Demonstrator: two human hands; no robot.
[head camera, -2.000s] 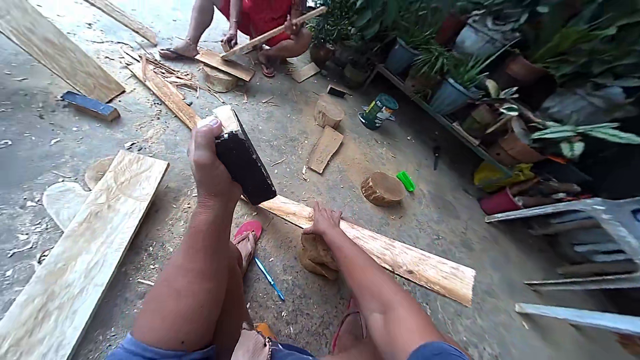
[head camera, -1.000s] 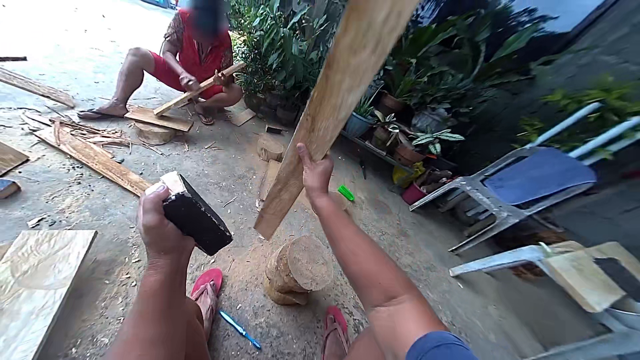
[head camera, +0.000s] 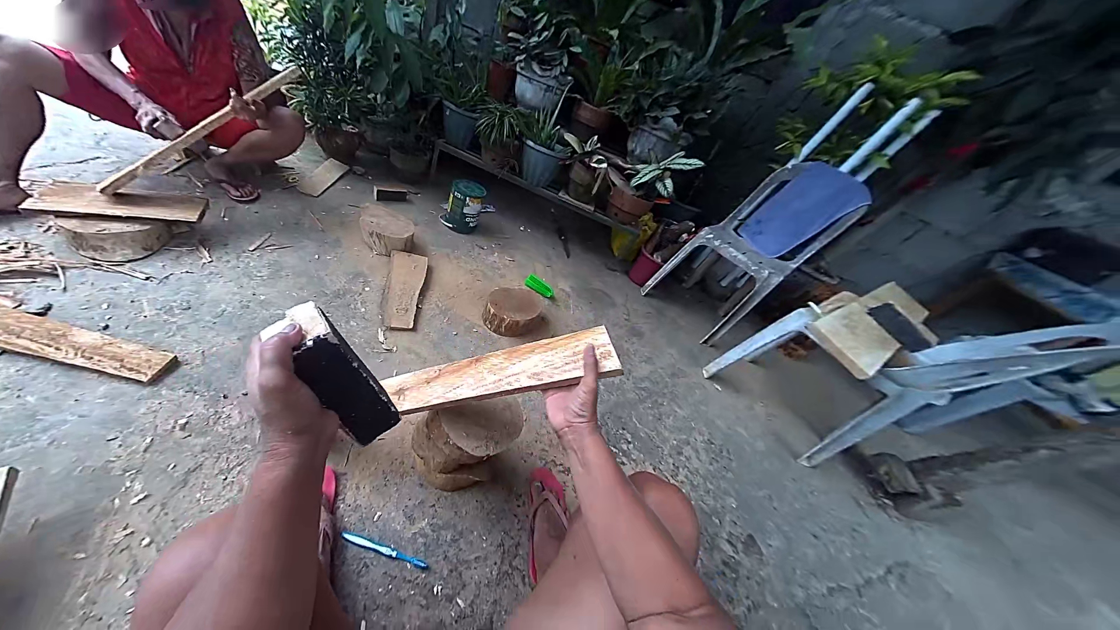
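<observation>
My left hand (head camera: 293, 385) grips a wooden block with a black face, probably a sanding block (head camera: 346, 376), tilted beside the left end of a wooden board (head camera: 512, 366). My right hand (head camera: 576, 394) holds that board near its right end, thumb on the upper face and fingers below. The board lies above a tree-stump block (head camera: 468, 437), its left end partly behind the black block; whether it touches the stump I cannot tell. A blue toothbrush (head camera: 383, 549) rests on the concrete near my left foot.
Another person (head camera: 188, 79) squats at upper left with a long wooden strip. Short log rounds (head camera: 514, 311), a green brush-like item (head camera: 539, 286), a green can (head camera: 464, 206) and a board (head camera: 79, 341) lie around. Plastic chairs (head camera: 801, 210) stand right, potted plants (head camera: 540, 162) behind.
The board in my right hand, raised steeply a second ago, now lies much flatter above the stump. The block remains in my left hand. The view has shifted.
</observation>
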